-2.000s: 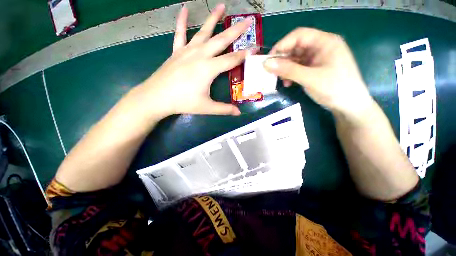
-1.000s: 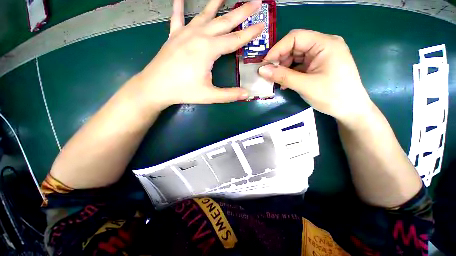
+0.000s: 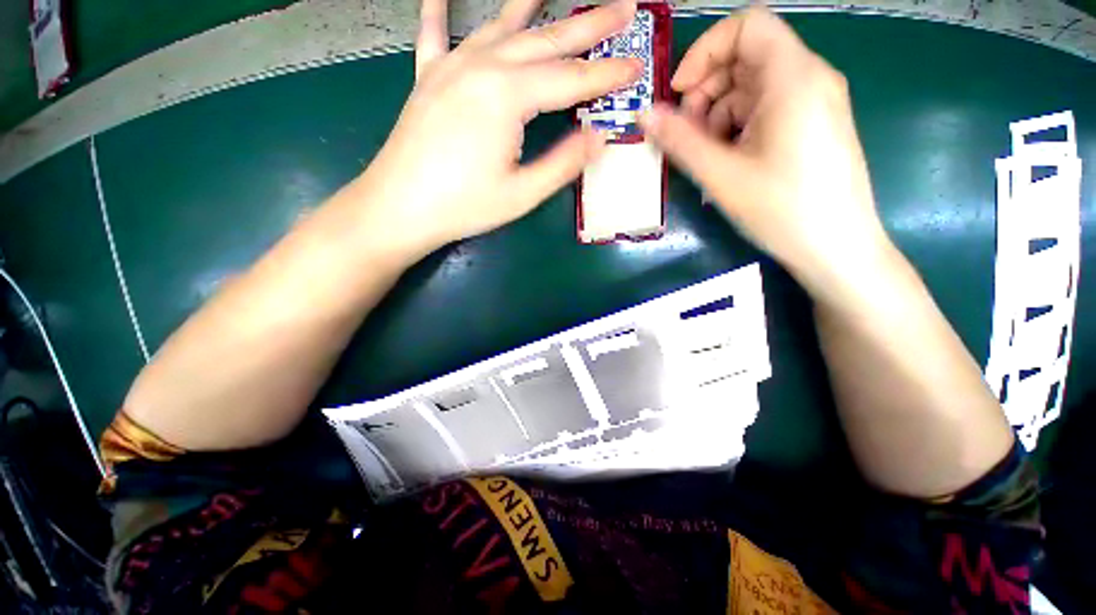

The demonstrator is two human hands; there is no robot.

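Note:
A red unit [image 3: 663, 72] lies flat on the green surface, its upper part patterned blue and white. A pale adhesive label [image 3: 623, 190] covers its lower part; no orange shows. My left hand [image 3: 487, 138] lies over the unit's left side, fingers spread across the patterned part, thumb near the label's upper left corner. My right hand [image 3: 769, 144] is at the unit's right edge, slightly blurred, with thumb and index finger apart and nothing visible between them. A stack of label strips [image 3: 541, 390] lies between the unit and my body.
Waste strips [image 3: 1040, 270] lie at the far right. A worn pale rail [image 3: 240, 70] crosses the top, with another red-edged unit [image 3: 49, 48] beyond it at upper left. A thin white cord [image 3: 117, 246] and cables [image 3: 48, 348] are at the left.
The label went from my right fingertips onto the unit's lower part, covering the orange. Since then my right hand has moved up off the label, and my left thumb has moved up from its lower left edge.

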